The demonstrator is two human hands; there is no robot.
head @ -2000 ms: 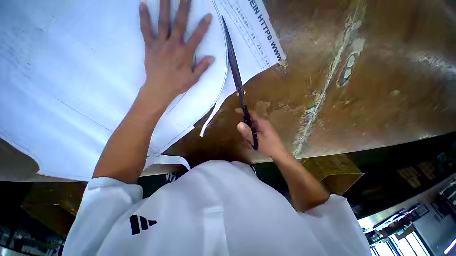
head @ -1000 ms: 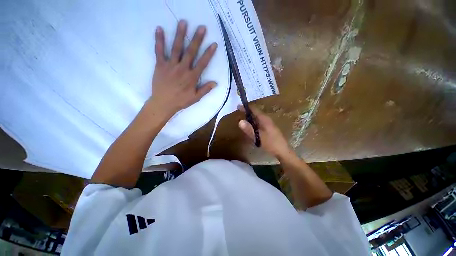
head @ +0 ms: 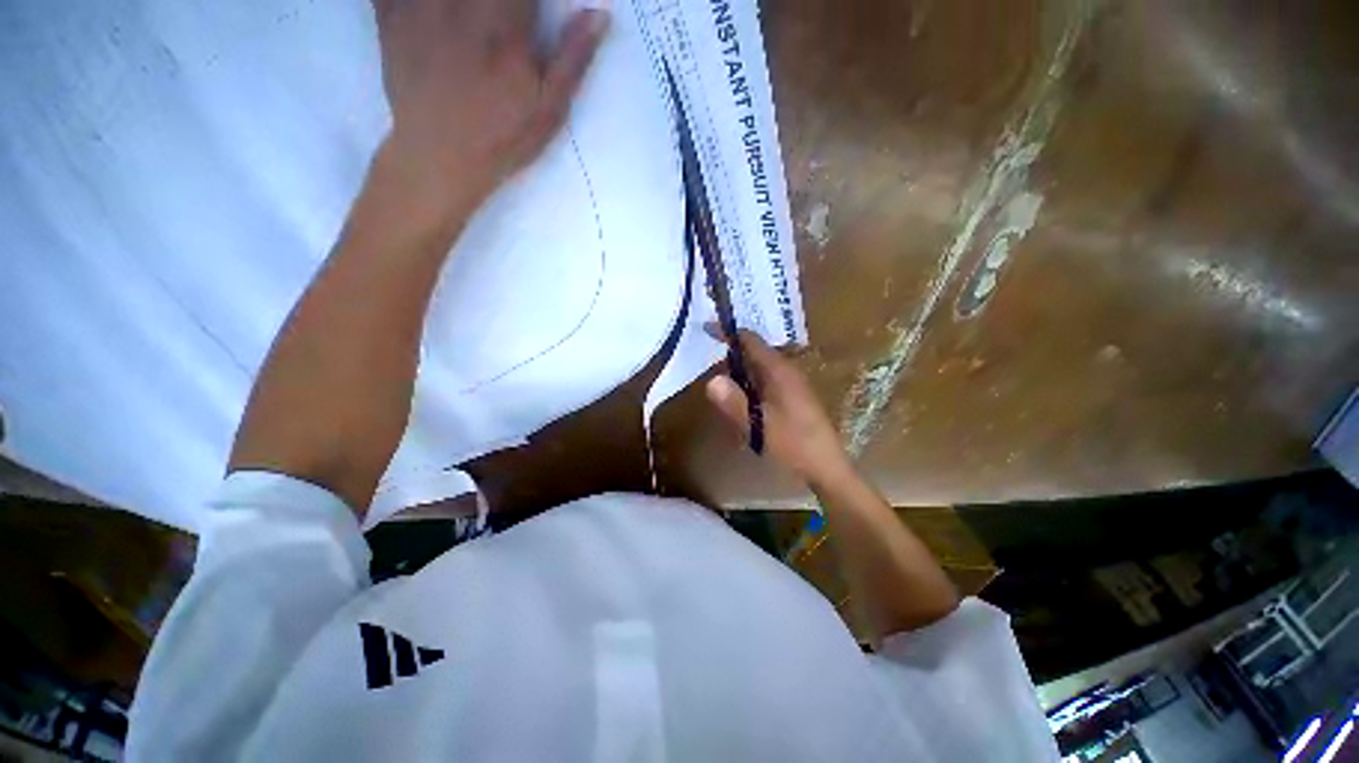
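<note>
A large white pattern paper (head: 522,336) with thin printed lines lies on the brown table. My left hand (head: 474,75) is flat on it, fingers spread, fingertips cut off by the top edge. My right hand (head: 772,406) is closed on the dark handles of the tailor's shears (head: 707,224). The long blades point up along a cut between the pattern paper and the printed paper margin (head: 756,164), which bears black capitals. A narrow paper strip (head: 651,432) hangs down from the margin's lower end towards my shirt.
The brown table (head: 1073,328) has a whitish scuffed seam (head: 954,254) on the right. A white item (head: 1340,438) shows at the right edge. A carton (head: 932,559) is below the table edge behind my right arm. A window and furniture show at the lower right.
My left hand has moved up the paper, partly out of frame. The paper has shifted down, showing more margin text. The cut has grown longer, and the shears remain in my right hand.
</note>
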